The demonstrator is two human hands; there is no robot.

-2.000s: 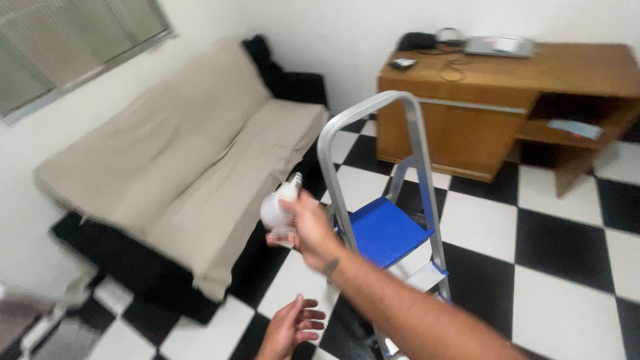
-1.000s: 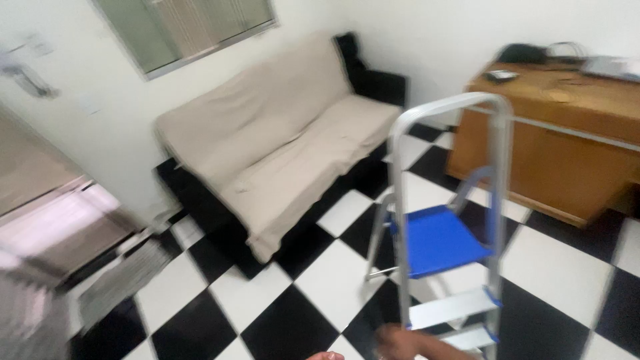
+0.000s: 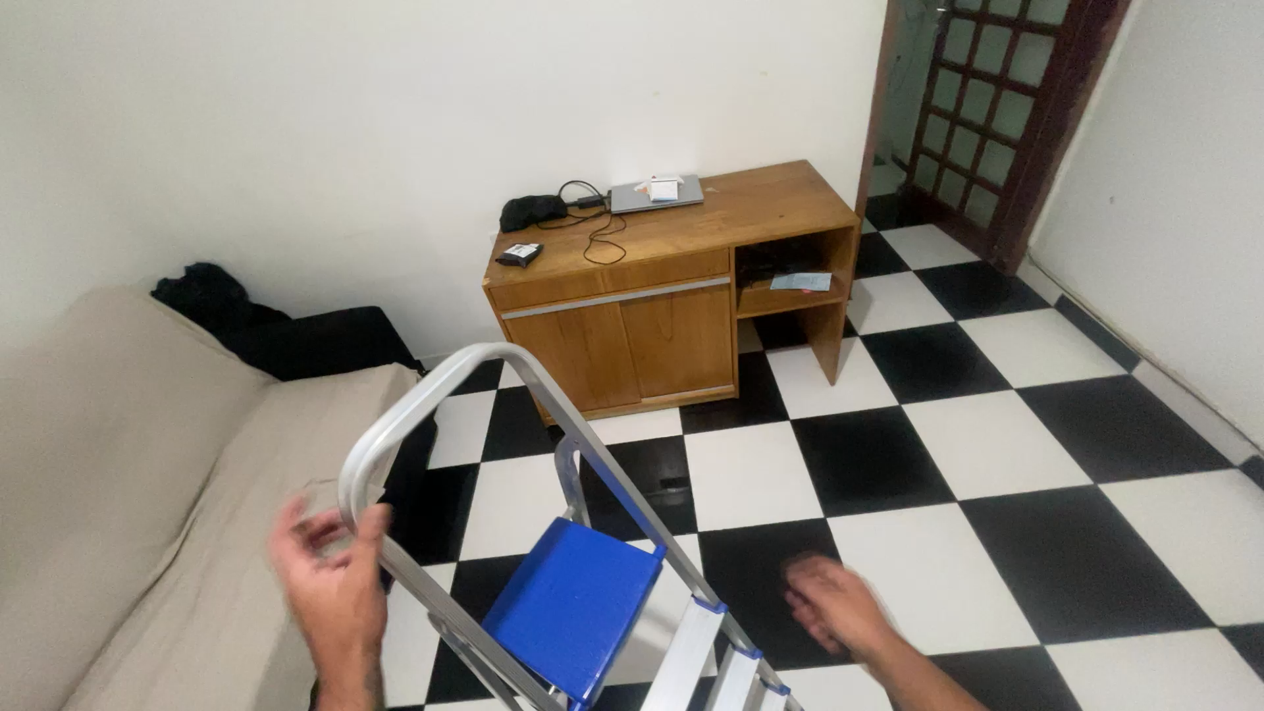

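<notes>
My left hand [image 3: 336, 583] is raised beside the curved top rail of an aluminium stepladder [image 3: 434, 385], fingers bent and thumb close to the rail. Something faint and see-through shows around its fingertips; blur hides what it is and whether the hand grips it. To the right of the ladder, my right hand [image 3: 834, 604] is over the floor, blurred, with its fingers curled and no object visible in it. The ladder's blue platform [image 3: 575, 607] lies between the two hands, with its silver steps [image 3: 683, 660] below. No light bulb can be made out.
A sofa with a beige cover [image 3: 227, 494] stands at the left. Ahead, a wooden desk [image 3: 770, 202] bears a closed laptop [image 3: 632, 197], cables and a black cloth item [image 3: 533, 211]. A glazed door [image 3: 987, 109] is at the back right, beyond the black-and-white tiled floor [image 3: 918, 444].
Two seconds ago my right hand held a white light bulb; now no bulb shows in it. My left hand has come up beside the ladder rail. The view has swung right.
</notes>
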